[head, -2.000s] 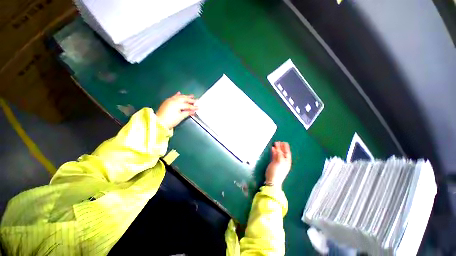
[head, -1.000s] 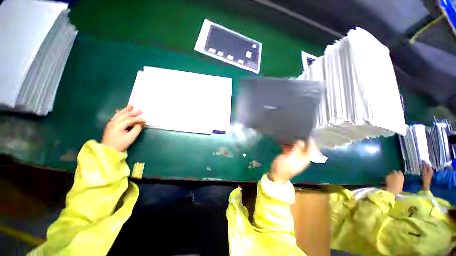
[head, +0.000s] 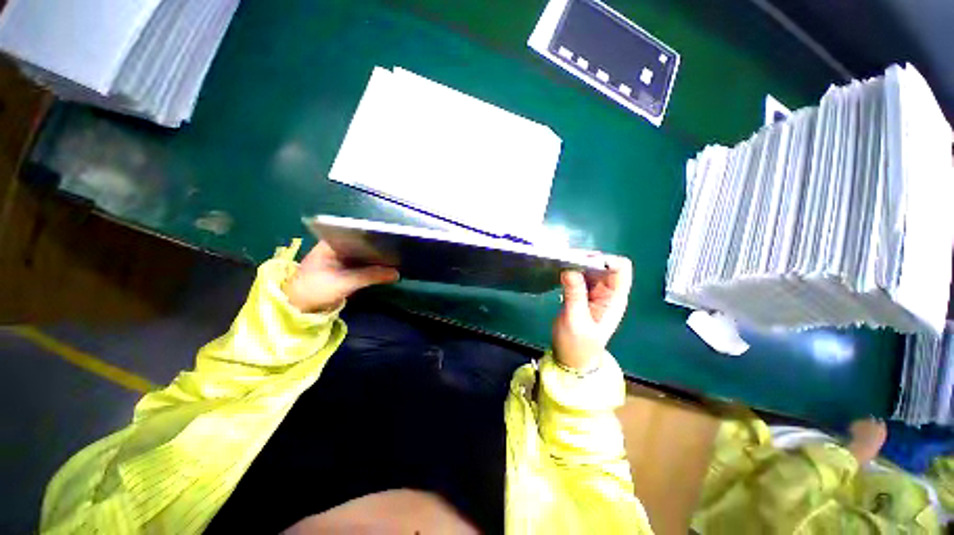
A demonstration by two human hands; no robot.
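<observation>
A thin dark tablet back cover (head: 471, 261) is held up at the bench's front edge, tilted so that its long edge and dark face show. My left hand (head: 333, 277) grips its left end, thumb on the dark face. My right hand (head: 591, 308) grips its right end between thumb and fingers. Just behind it, a low white working pile (head: 450, 152) lies on the green mat (head: 282, 146), with a dark edge along its front. The cover's far face is hidden.
A thick white stack (head: 126, 52) is at far left, a tall leaning stack (head: 805, 209) at right. A white scrap (head: 718, 331) lies beside it. A white-bordered reference sheet (head: 612, 54) lies at the back. Another person's yellow sleeve (head: 753, 481) and more sheets (head: 926, 376) are at lower right.
The cover, a second ago in my right hand beside the right stack, is now in front of me. My left hand has left the white pile and taken hold of the cover. The view has shifted.
</observation>
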